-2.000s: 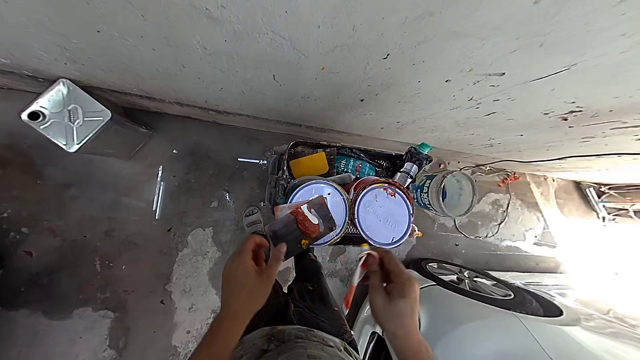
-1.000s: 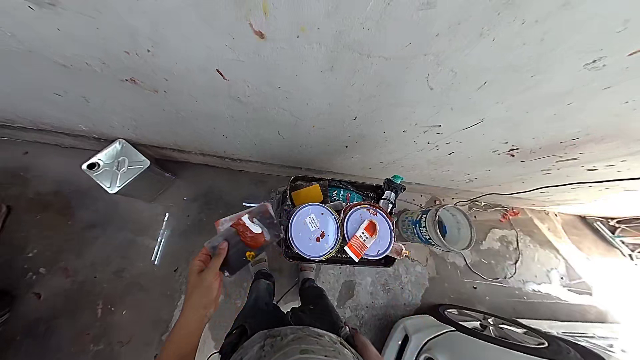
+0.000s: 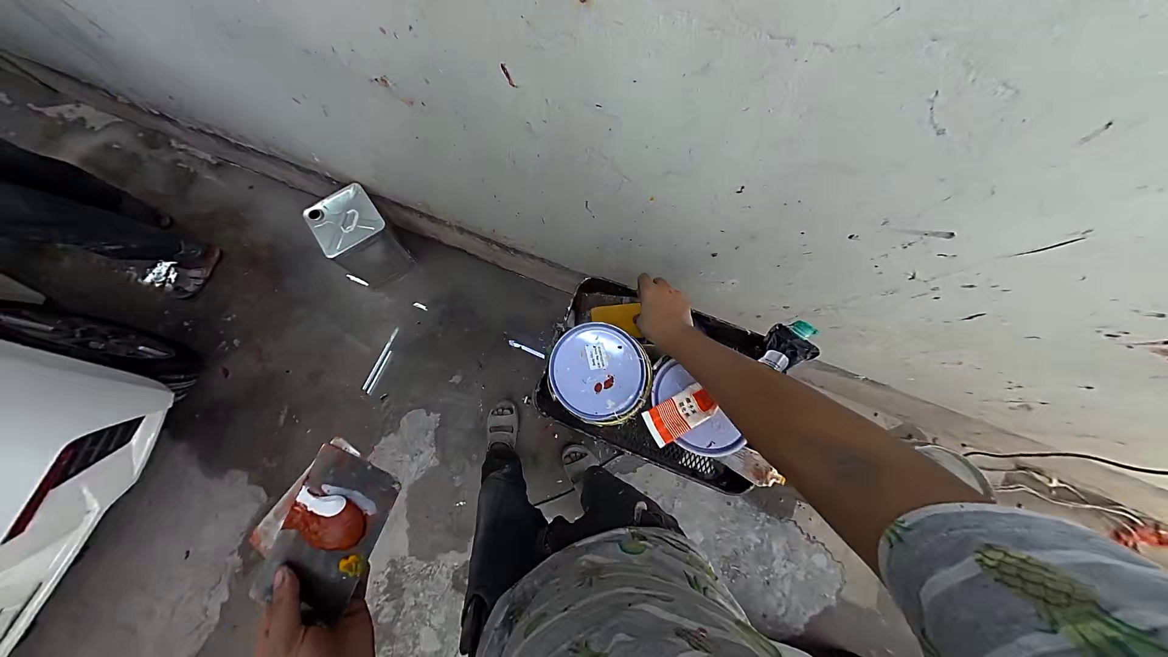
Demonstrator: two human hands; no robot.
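My left hand [image 3: 315,625] holds a flat grey plate [image 3: 360,493] by its lower end, with red-brown and white paste and a yellow dab on it. My right hand [image 3: 664,310] reaches over the black tray [image 3: 675,461] and touches the right end of a yellow flat piece [image 3: 616,317]; whether the fingers grip it I cannot tell. Two cans with pale purple lids stand in the tray, the left lid [image 3: 598,374] in full view, the right lid [image 3: 716,433] partly under my forearm. An orange and white tube [image 3: 680,415] lies on the right lid.
A square metal can [image 3: 345,222] stands by the wall [image 3: 639,155]. White strips [image 3: 380,360] lie on the floor. Another person's legs [image 3: 82,214] and a white car [image 3: 73,456] are at the left. A bucket [image 3: 958,467] and cable [image 3: 1068,459] are at the right.
My right hand has moved to the tray's far side; two seconds ago it held the orange and white tube, which now lies on a lid. The view has turned left, showing a person's legs.
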